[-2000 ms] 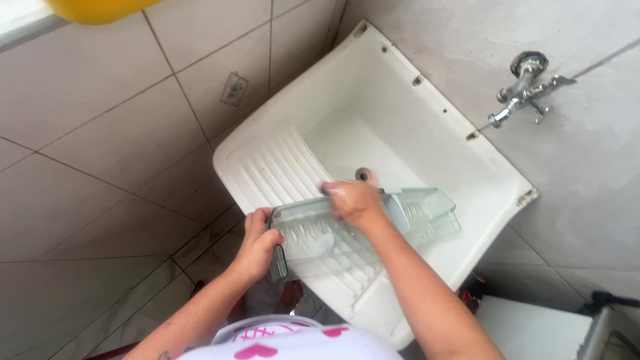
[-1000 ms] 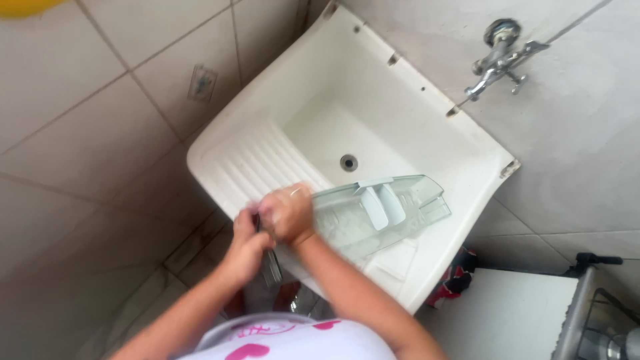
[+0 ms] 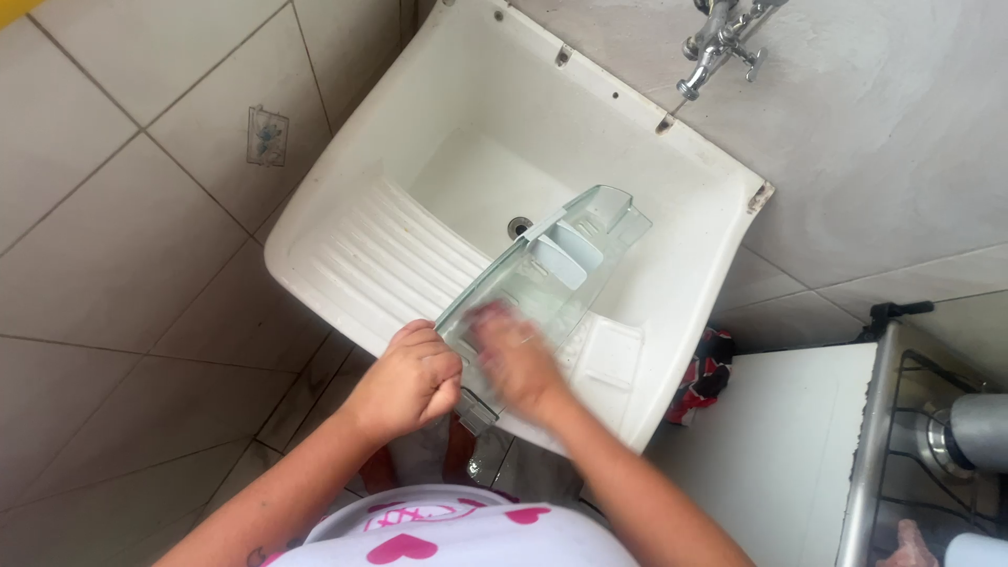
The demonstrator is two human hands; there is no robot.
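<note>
A clear plastic refrigerator door shelf (image 3: 543, 291) with pale dividers (image 3: 567, 256) lies slantwise over the white laundry sink (image 3: 346, 299), across its ribbed washboard. My left hand (image 3: 413, 378) is closed around the shelf's near left edge. Inside the shelf's near part is my right hand (image 3: 508, 354), blurred, with something dark pink or red under its fingers; what that is cannot be made out. The sink's drain (image 3: 520, 227) shows just beyond the shelf.
A chrome tap (image 3: 713, 55) is on the wall behind the sink. To the right stand a white panel (image 3: 772, 441) and a gas stove (image 3: 906, 441) with a metal pot (image 3: 980, 429). A patterned cloth (image 3: 705, 374) hangs beside the sink. Tiled wall (image 3: 157, 236) borders the left.
The shelf's far end has swung up toward the drain, so it lies more steeply. My right hand has moved from beside my left hand to inside the shelf.
</note>
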